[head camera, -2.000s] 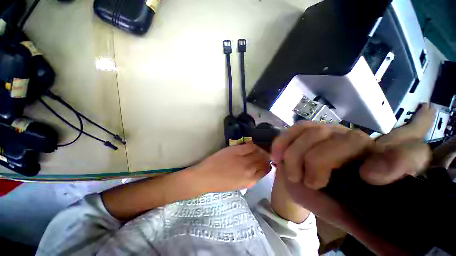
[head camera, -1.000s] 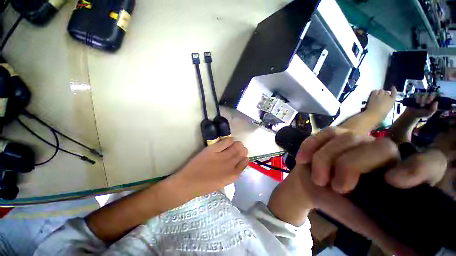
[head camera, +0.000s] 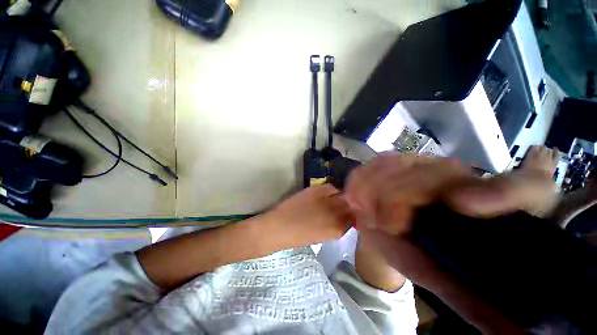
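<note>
Two black cable-ended units (head camera: 317, 167) lie side by side near the bench's front edge, their short cables and plugs pointing away from me. My left hand (head camera: 317, 212) is closed on their near ends and hides part of them. My right hand (head camera: 412, 190), blurred, is wrapped around the black electric screwdriver (head camera: 484, 252). The screwdriver's dark front end (head camera: 345, 171) is over the units; its bit and any screw cannot be made out.
A black and white screw feeder (head camera: 452, 108) stands at the right, its metal outlet (head camera: 414, 141) just beyond my right hand. Piled black units with leads (head camera: 39, 91) are at the left. A larger black housing (head camera: 199, 14) lies at the back. Another person's hand (head camera: 540, 163) shows at the right.
My right hand has brought the screwdriver left from beside the feeder, over the units. My left hand still holds the units. The camera view has shifted.
</note>
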